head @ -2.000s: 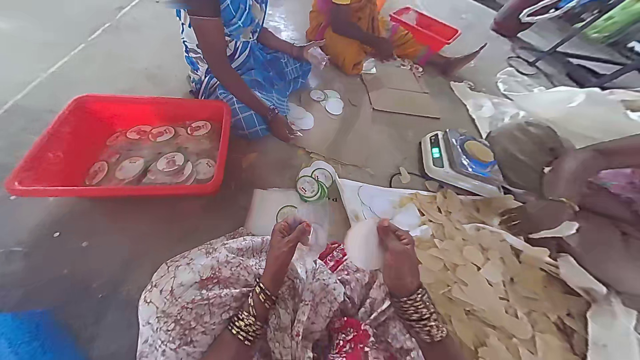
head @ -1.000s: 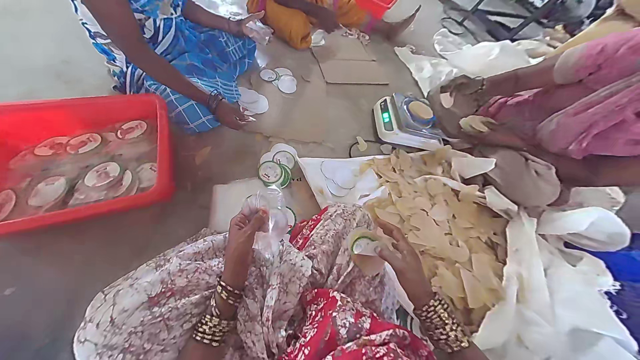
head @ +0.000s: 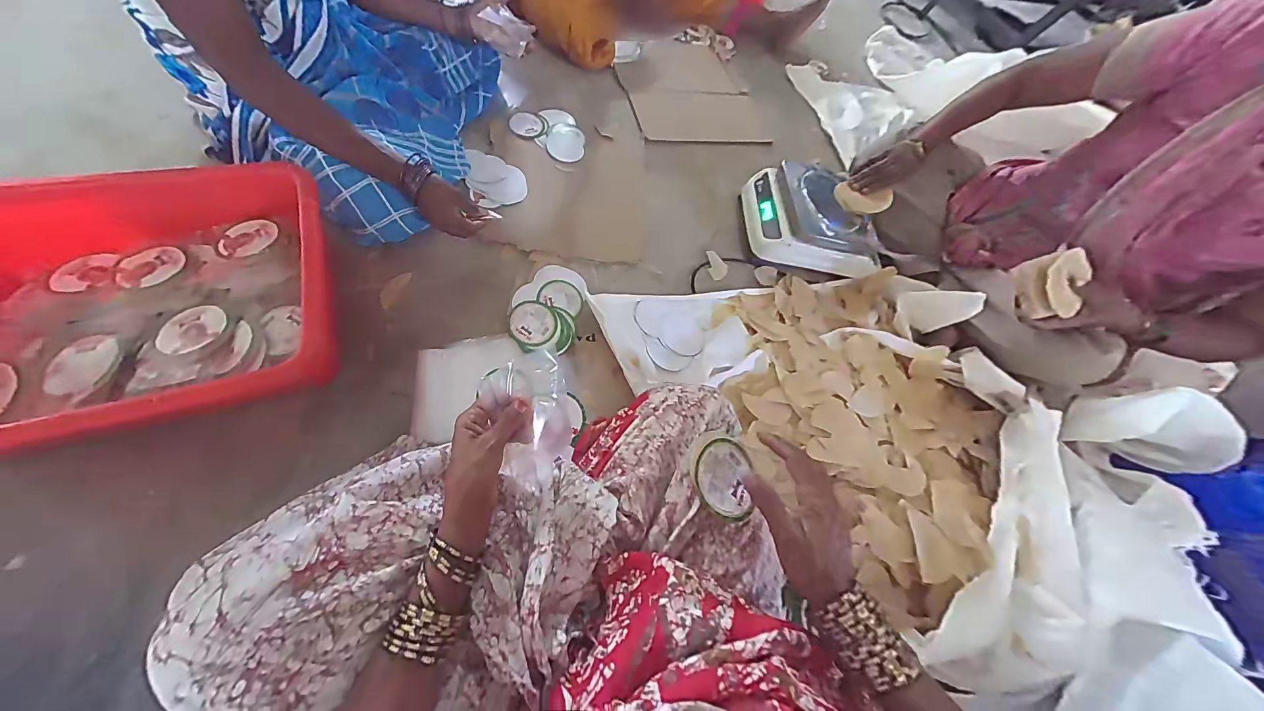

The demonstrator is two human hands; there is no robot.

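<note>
My left hand pinches a clear plastic bag above my lap, its fingers closed on the bag's upper left part. My right hand is spread with its fingertips at a round, green-rimmed label disc over the patterned cloth; whether it grips the disc is hard to tell. Between and beyond my hands lies a small pile of green-rimmed discs with white discs behind it. Beside my right hand a heap of thin, pale-yellow flat pieces lies on white sheeting.
A red plastic tub with bagged discs stands at left. A digital scale is at the upper right, where a co-worker's hand holds a yellow piece. Another co-worker's hand touches the floor by white discs. Flat cardboard lies beyond.
My right hand held a plain pale disc in the oldest frame; a green-rimmed disc is now at its fingers. The co-worker's hand at the scale now holds a yellow piece there. The view has shifted.
</note>
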